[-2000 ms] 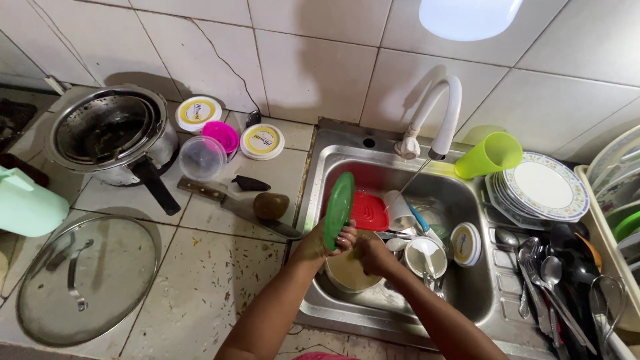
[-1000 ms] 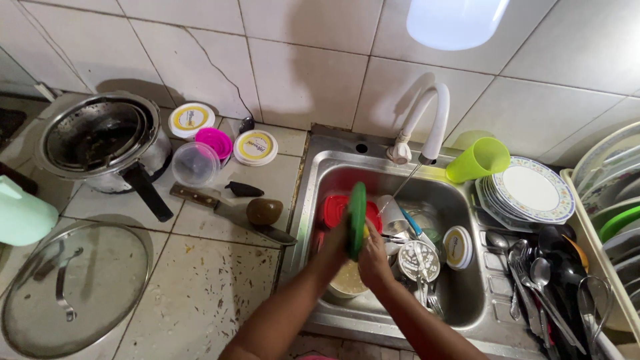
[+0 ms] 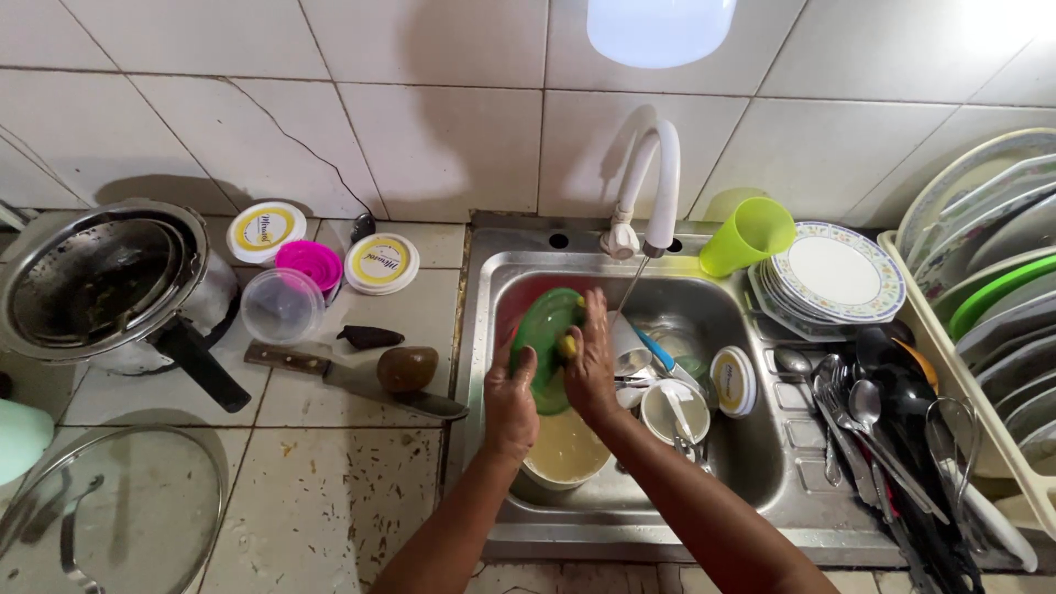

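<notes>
My left hand [image 3: 511,400] holds a green plastic lid [image 3: 546,346] by its lower left edge, tilted over the sink. A small yellow sponge [image 3: 568,346] lies between the lid and the fingers of my right hand [image 3: 592,363], which presses it to the lid's face. Beneath them a bowl of cloudy liquid [image 3: 565,450] stands in the steel sink [image 3: 767,445]. To its right are a white container with cutlery [image 3: 675,410], a metal cup [image 3: 631,346] and a white lid [image 3: 733,381]. A thin stream of water runs from the white faucet [image 3: 660,190].
Right of the sink stand a lime-green cup [image 3: 747,237], stacked plates [image 3: 837,272], piled cutlery [image 3: 866,404] and a dish rack [image 3: 965,355]. Left are a pressure cooker [image 3: 165,330], a knife [image 3: 289,360] with its blade toward the sink, a brown fruit [image 3: 407,368] and a glass lid [image 3: 124,511].
The green lid has turned from nearly edge-on to show more of its face. My right hand has moved up from below the lid to its right side, with its fingers raised.
</notes>
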